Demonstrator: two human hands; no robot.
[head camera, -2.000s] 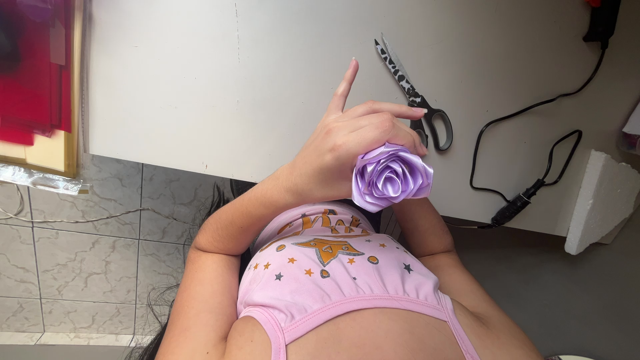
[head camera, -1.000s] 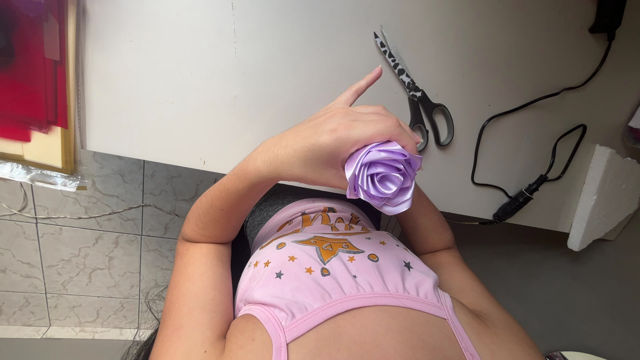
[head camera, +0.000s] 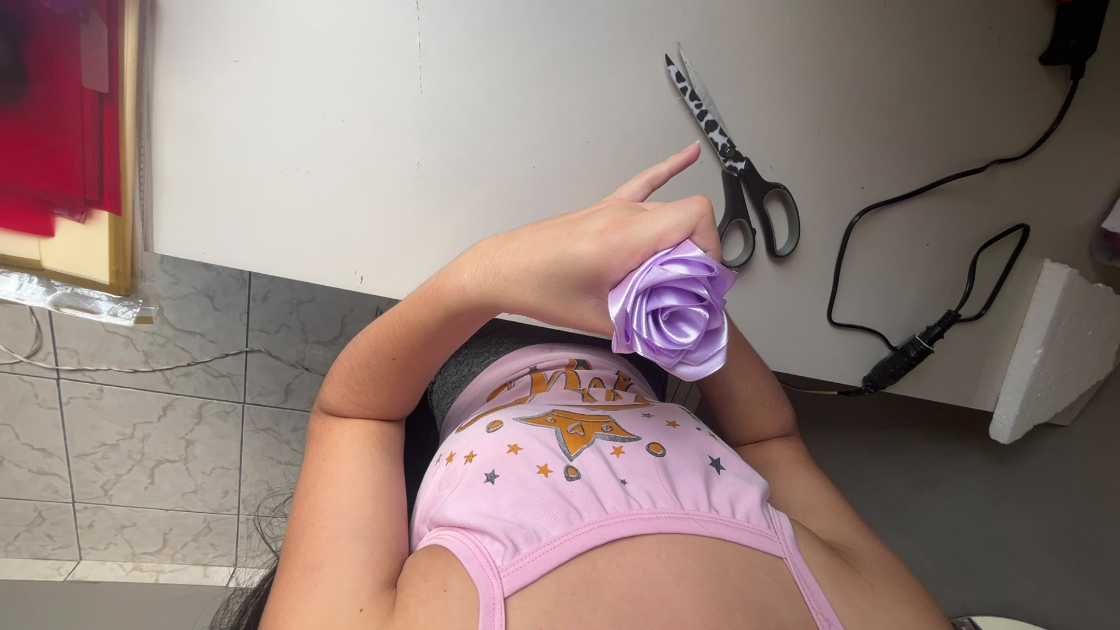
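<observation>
A lilac satin ribbon rose (head camera: 674, 311) is in my left hand (head camera: 612, 241), its spiral folds facing up toward the camera. The left hand is bent over at the wrist, with one finger stretched out toward the scissors and the others curled at the rose. My right forearm (head camera: 752, 376) runs up behind the flower; the right hand is hidden there, and what it holds cannot be told. Just beyond the hands, scissors (head camera: 731, 157) with black handles and one black-and-white patterned blade lie on the white table (head camera: 420, 131), their blades slightly apart.
A black cable (head camera: 927, 184) with an inline connector (head camera: 906, 354) loops over the table's right side, from a black device (head camera: 1072, 35). White foam (head camera: 1054, 350) juts past the table's near right edge. Red sheets (head camera: 61, 114) in clear plastic lie at the left, above a tiled floor (head camera: 157, 437).
The outstretched finger of my left hand has swung right and lower, toward the scissors. The rose has turned and shifted slightly left since the first frame.
</observation>
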